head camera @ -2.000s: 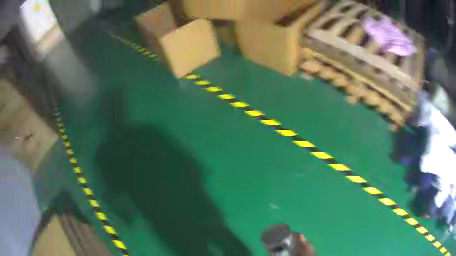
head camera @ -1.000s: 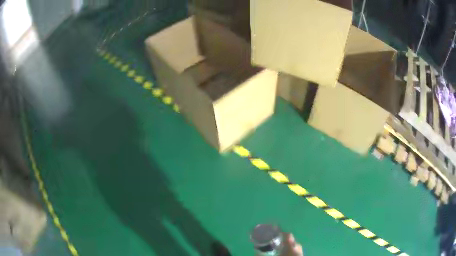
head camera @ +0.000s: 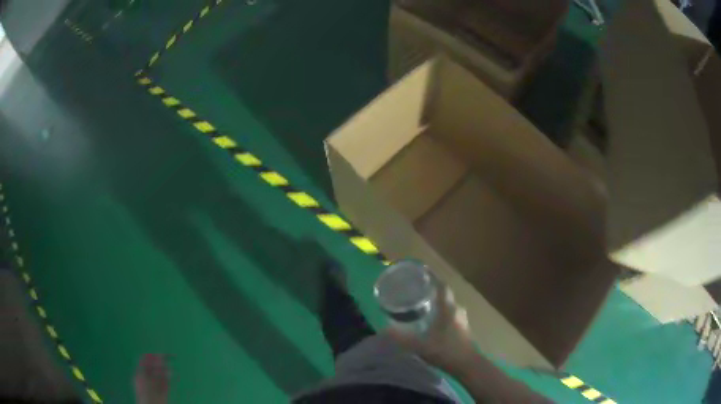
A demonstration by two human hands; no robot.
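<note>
A clear water bottle (head camera: 411,304) with a round silver lid stands upright at the lower middle of the view. My right hand (head camera: 444,330) is closed around it, fingers on its right side; its lower part is hidden by the hand. My left hand (head camera: 152,377) is small, blurred and cut off by the bottom edge at the lower left; whether it holds anything cannot be told.
A large open cardboard carton (head camera: 506,237) lies just right of the bottle, its inside showing. More cartons (head camera: 664,142) stand behind and to its right. Yellow-black lane tape (head camera: 274,178) crosses the green floor (head camera: 237,316). My dark-clad leg (head camera: 341,316) shows below.
The cartons are nearer and larger, and the pallet has mostly left the right side. The bottle and my right hand are higher and more visible. My left hand has come into view.
</note>
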